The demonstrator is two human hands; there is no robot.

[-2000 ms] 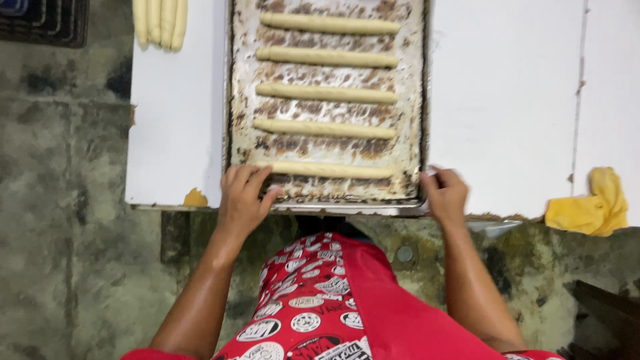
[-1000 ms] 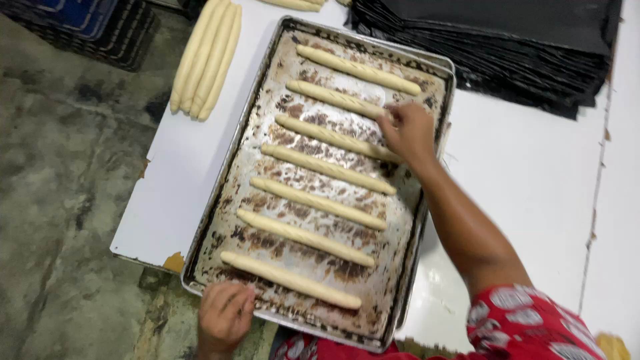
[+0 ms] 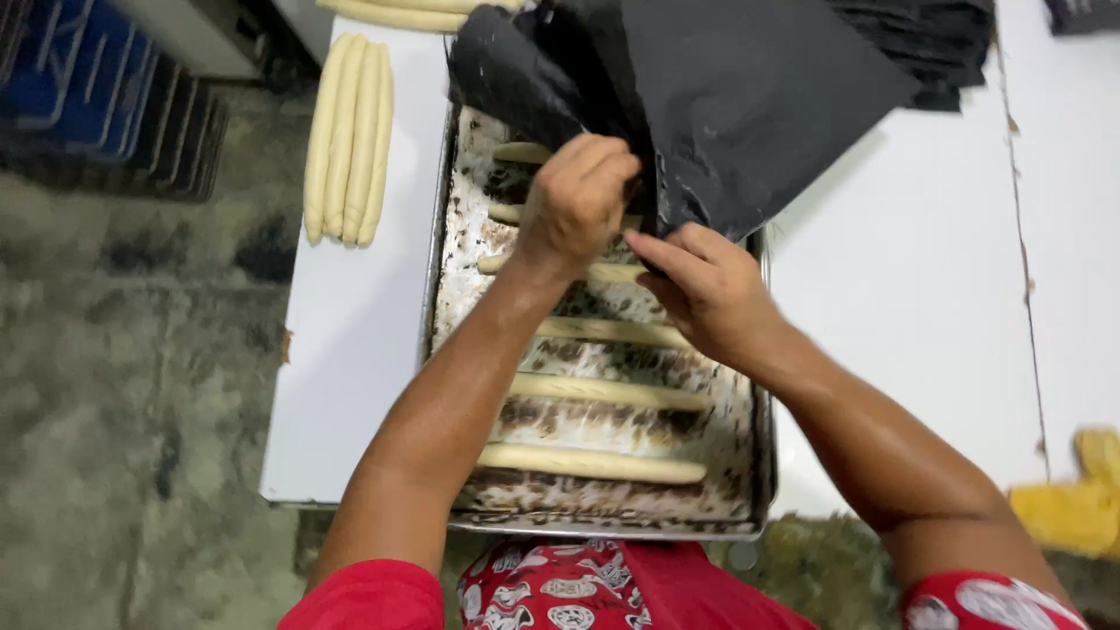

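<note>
A black plastic sheet [image 3: 744, 105] is lifted over the far half of a stained metal baking tray [image 3: 735, 490]. My left hand [image 3: 582, 197] is closed on the sheet's near edge, above the tray. Just to its right, my right hand [image 3: 713, 293] pinches the same sheet between thumb and fingers. Several dough sticks [image 3: 595, 464] lie crosswise on the tray, parallel and spaced apart, with slanting marks on top. The sheet and my hands and forearms hide parts of the farther ones.
Several longer dough strips [image 3: 350, 140] lie side by side left of the tray on the white table [image 3: 341, 394], with more at its far edge. Blue and black crates [image 3: 96, 96] stand on the floor at left. A yellow cloth [image 3: 1063, 516] hangs at the right edge.
Both hands now hold a black sheet over the tray's far part; one second ago, black sheets lay stacked beyond it. My left hand has moved up from the tray's near left corner.
</note>
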